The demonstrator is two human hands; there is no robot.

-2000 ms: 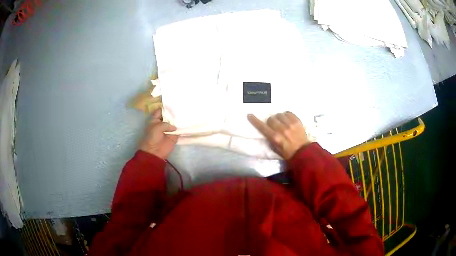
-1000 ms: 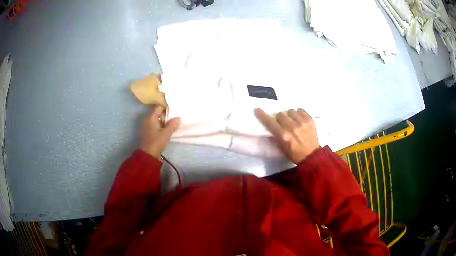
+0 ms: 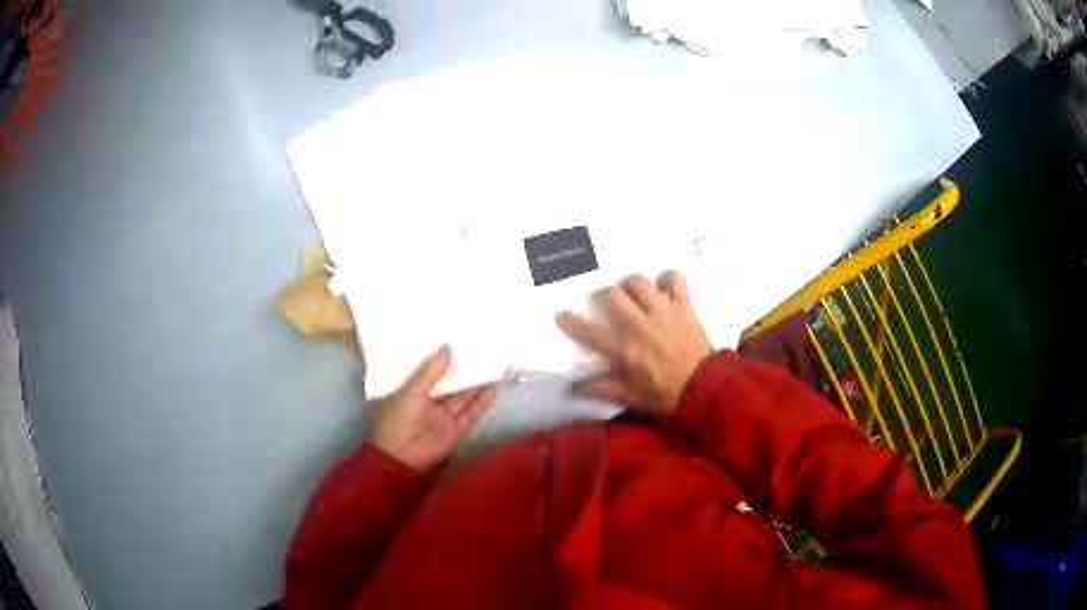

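A white garment panel (image 3: 417,238) lies flat on the table in front of me, its surface glaring. A black brand label (image 3: 560,255) with faint lettering sits on it. My left hand (image 3: 432,417) is at the panel's near left edge, palm up, thumb on top and fingers partly under the edge. My right hand (image 3: 644,340) rests on the near right part below the label, fingers spread and slightly blurred. A tan paper piece (image 3: 316,305) sticks out from under the left edge.
Shears with dark handles (image 3: 346,38) lie at the far edge of the grey-blue table (image 3: 179,238). More white cloth (image 3: 751,18) is at the far right. A yellow wire rack (image 3: 912,346) stands at the right. White cloth (image 3: 26,477) runs along the left edge.
The view has shifted. The label and panel now lie flatter, and the folded near edge no longer shows. My left hand has moved from the left side to the near edge and turned palm up.
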